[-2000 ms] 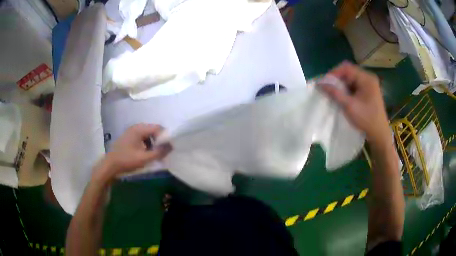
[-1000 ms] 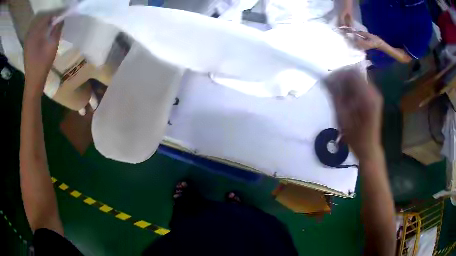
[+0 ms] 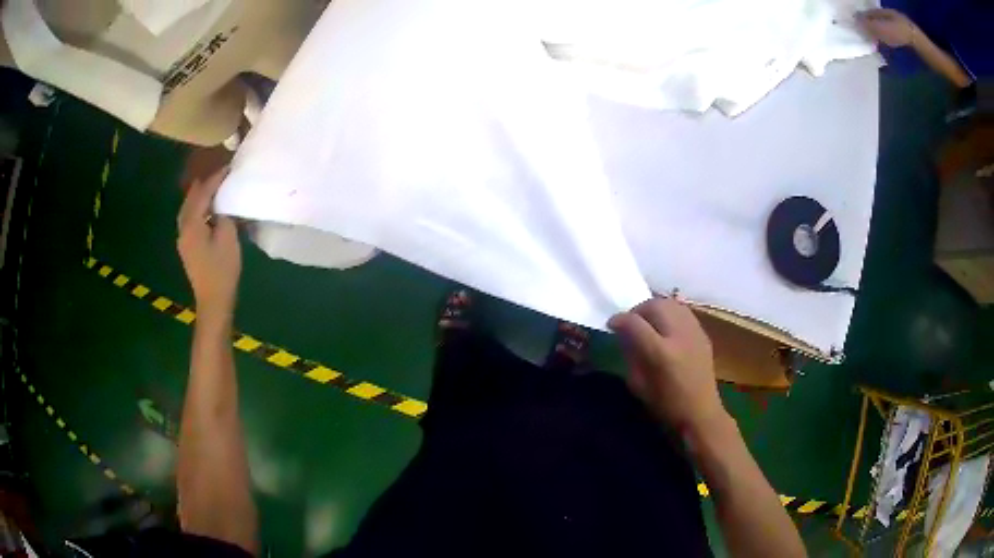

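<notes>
A large smooth white fabric panel [image 3: 403, 142] spreads over the left part of the pressing table and the sleeve board. My left hand [image 3: 209, 234] holds its near left corner. My right hand [image 3: 663, 343] holds its near right corner at the table's front edge, with folds running up from the fingers. The rounded end of the sleeve board [image 3: 311, 246] shows below the panel's near edge; the rest is hidden. A crumpled white garment piece [image 3: 708, 65] lies at the back of the table.
A black tape roll [image 3: 804, 241] lies at the right on the table [image 3: 752, 174]. Another person's hand [image 3: 892, 29] touches the white piece at the back right. A printed carton [image 3: 196, 65] stands far left. A yellow wire rack [image 3: 926, 458] stands lower right.
The panel, earlier raised and stretched between my hands, has come down over the table and sleeve board. Both hands have moved lower and nearer. The view has shifted.
</notes>
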